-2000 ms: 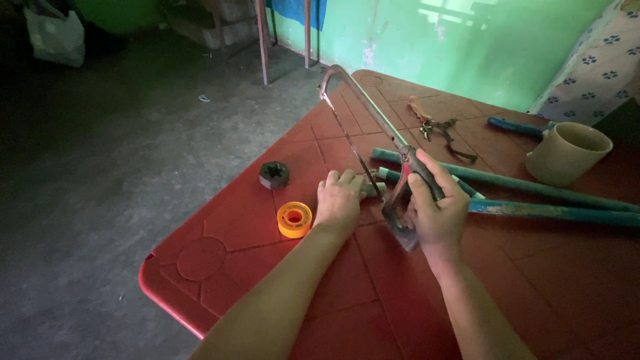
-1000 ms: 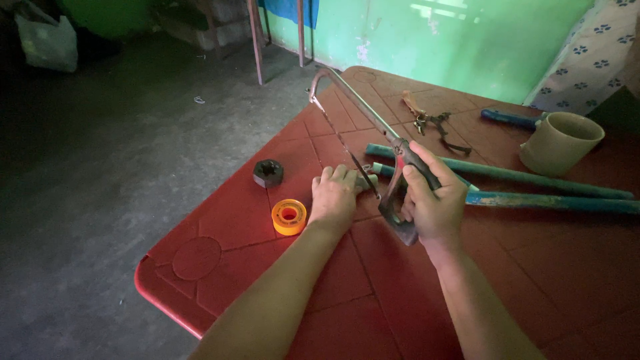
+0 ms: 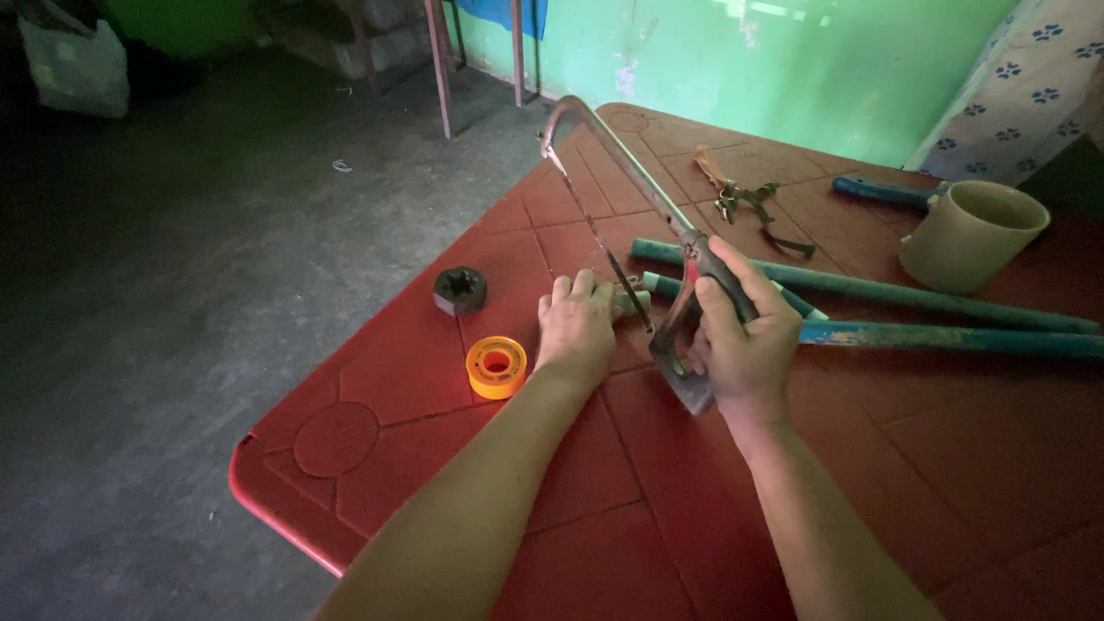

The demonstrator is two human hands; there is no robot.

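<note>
My right hand (image 3: 749, 332) grips the black handle of a hacksaw (image 3: 634, 164), whose frame rises toward the upper left. The saw's thin blade crosses a short pale green pipe piece (image 3: 632, 304). On the near side of the blade, my left hand (image 3: 580, 328) presses that piece against the red plastic table (image 3: 595, 483); its fingers hide most of it. Left of my left hand lie an orange roll of thread seal tape (image 3: 496, 367) and a black hexagonal die (image 3: 460, 291).
Green pipes (image 3: 897, 291) and a blue pipe (image 3: 957, 336) lie to the right. Behind them are a cut piece of large pipe (image 3: 975, 237), a blue-handled tool (image 3: 884, 191) and keys (image 3: 726, 205) with a strap. The table's edge runs along the left.
Both hands keep their holds. The hacksaw has shifted slightly back and forth, its blade staying at the short pipe piece.
</note>
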